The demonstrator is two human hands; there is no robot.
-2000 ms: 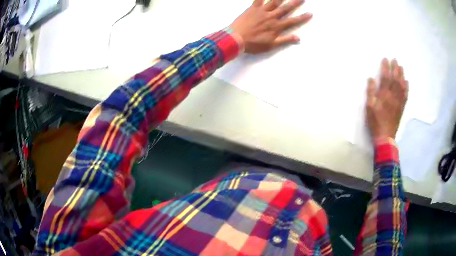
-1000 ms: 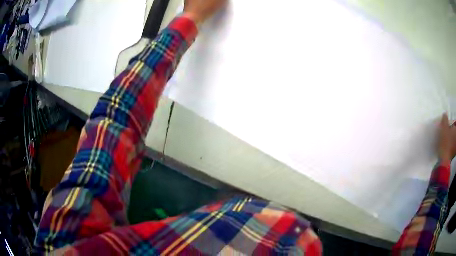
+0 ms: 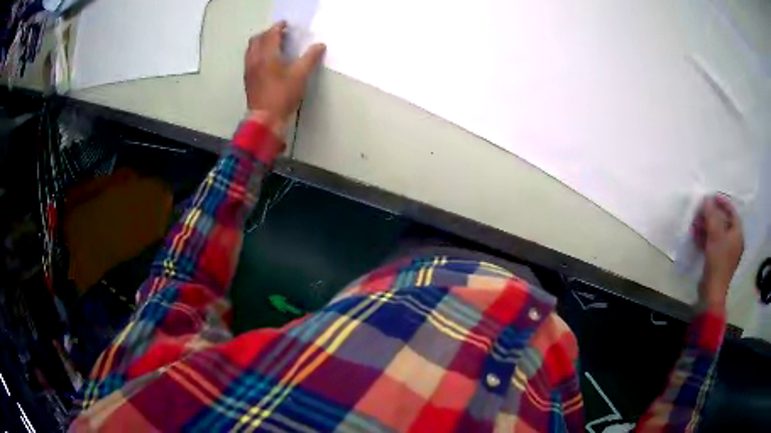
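A large white sheet lies over the pale cutting table, its near edge running slantwise down to the right. My left hand is at the sheet's left end, thumb and fingers apart, fingertips at its edge; whether it pinches the sheet cannot be told. My right hand is at the sheet's lower right corner, fingers curled in on the white material, which is wrinkled there. The black handle loop of the shears shows at the right rim, partly cut off.
Another white sheet lies at the table's left. The table's metal-coloured edge runs across in front of me. Below it are the green floor with white scraps and a tan-orange piece at the lower left.
The white sheet and its near edge have shifted on the table. My left hand has come nearer the table's front edge. My right hand is now fully in view. The long black object near my left arm no longer shows.
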